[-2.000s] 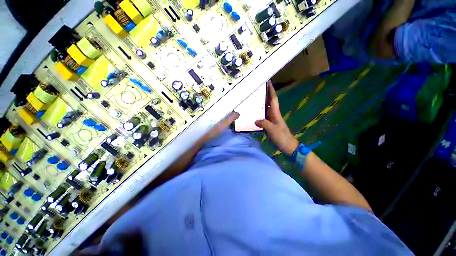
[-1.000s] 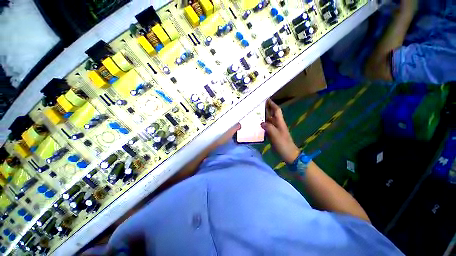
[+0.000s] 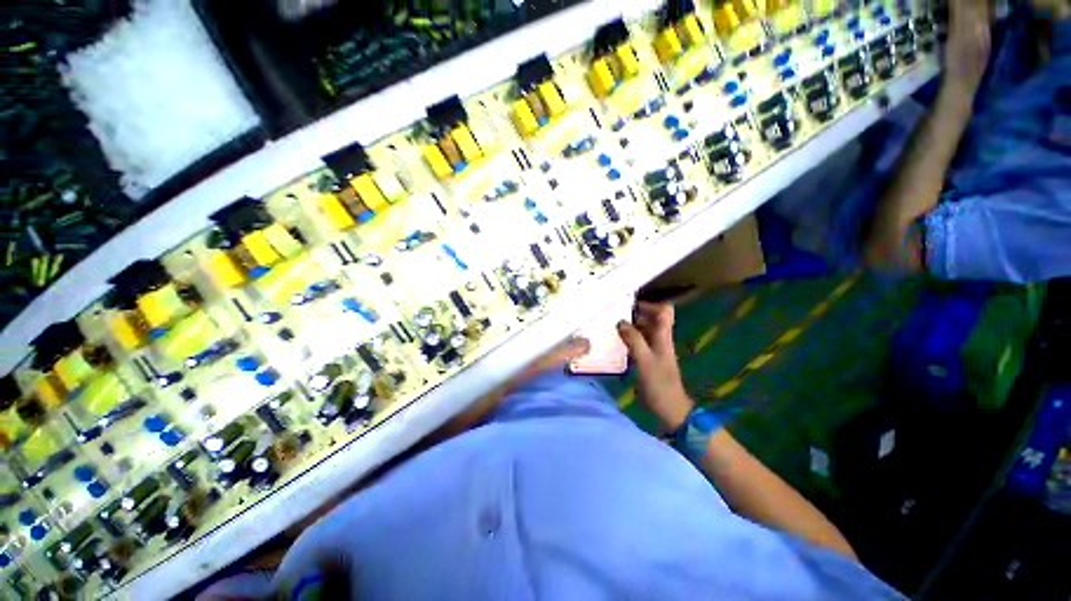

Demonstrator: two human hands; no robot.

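A mobile phone (image 3: 601, 351) with a bright pinkish-white screen is held low in front of my body, just below the rail; its upper part is hidden by the rail's edge. My right hand (image 3: 653, 358) grips its right side, with a blue band on the wrist. My left hand (image 3: 572, 352) is at its left side; only the fingertips show clearly, and the forearm is partly under the rail. A long row of cream circuit boards (image 3: 388, 282), crowded with yellow, blue and dark parts, lies above on the line. Neither hand touches the boards.
The white rail (image 3: 493, 373) runs diagonally between boards and body. Behind are black trays of dark green cylinders (image 3: 388, 53) and a box of white pieces (image 3: 159, 94). Another person's arm (image 3: 928, 176) is at right. A cardboard box (image 3: 716, 261) stands beyond the phone, above green floor.
The view has tilted up: more boards and the white-piece box show, and the phone and hands sit lower in the picture. More of the phone's top is hidden by the rail. Both hands still hold it.
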